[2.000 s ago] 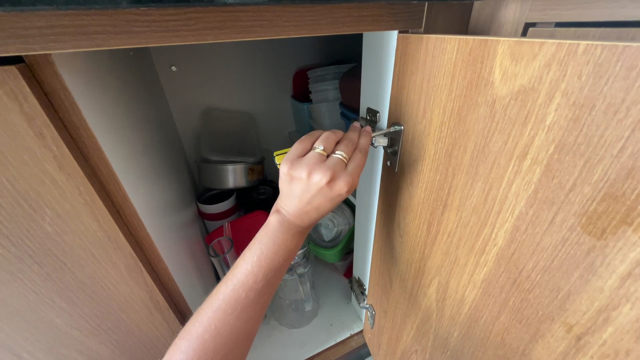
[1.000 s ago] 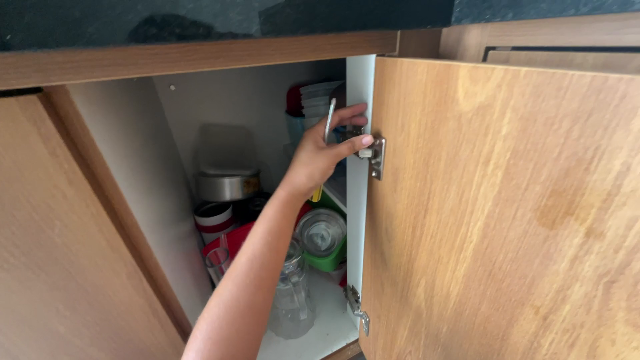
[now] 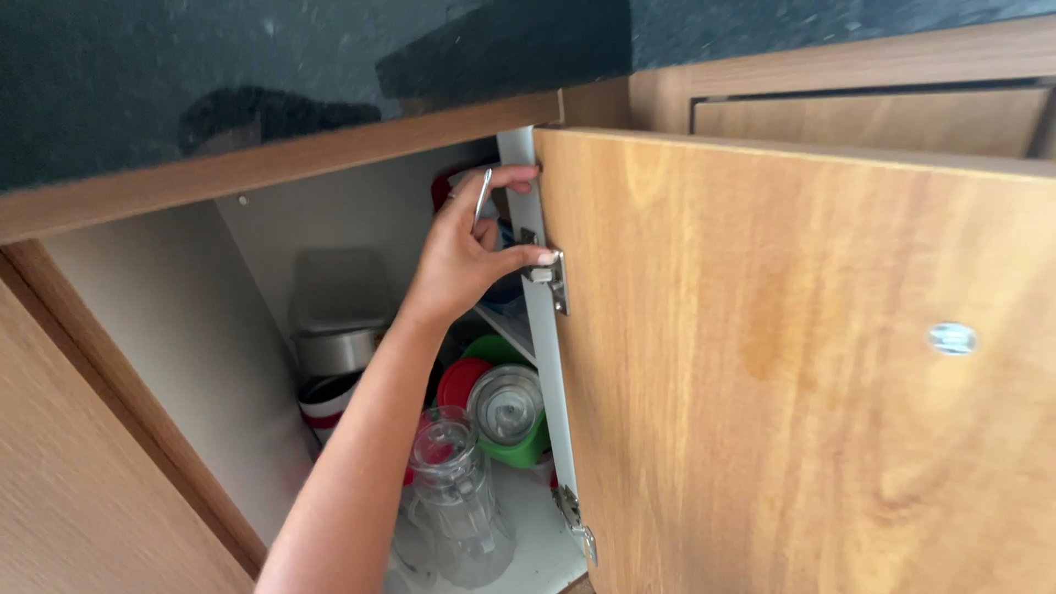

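My left hand (image 3: 466, 247) reaches into the base cabinet, with a thin metal shaft (image 3: 483, 198), seemingly a screwdriver's, held among its curled fingers. The thumb tip rests at the upper concealed hinge (image 3: 558, 280), and the index finger touches the inner edge of the wooden cabinet door (image 3: 792, 355) above it. The shaft points upward; the rest of the tool is hidden by the hand. The lower hinge (image 3: 575, 518) joins the door to the white cabinet side. My right hand is out of view.
A glass jug (image 3: 462, 511) stands on the cabinet floor, near a green container (image 3: 520, 445) and a round clear lid (image 3: 505, 404). A metal pot (image 3: 334, 351) is at the back left. The dark stone countertop (image 3: 289, 58) overhangs the opening.
My left hand has opened out from its closer grip at the upper hinge; the index finger now reaches up to the door edge. The yellow part of the tool, seen earlier, is hidden. The view has shifted.
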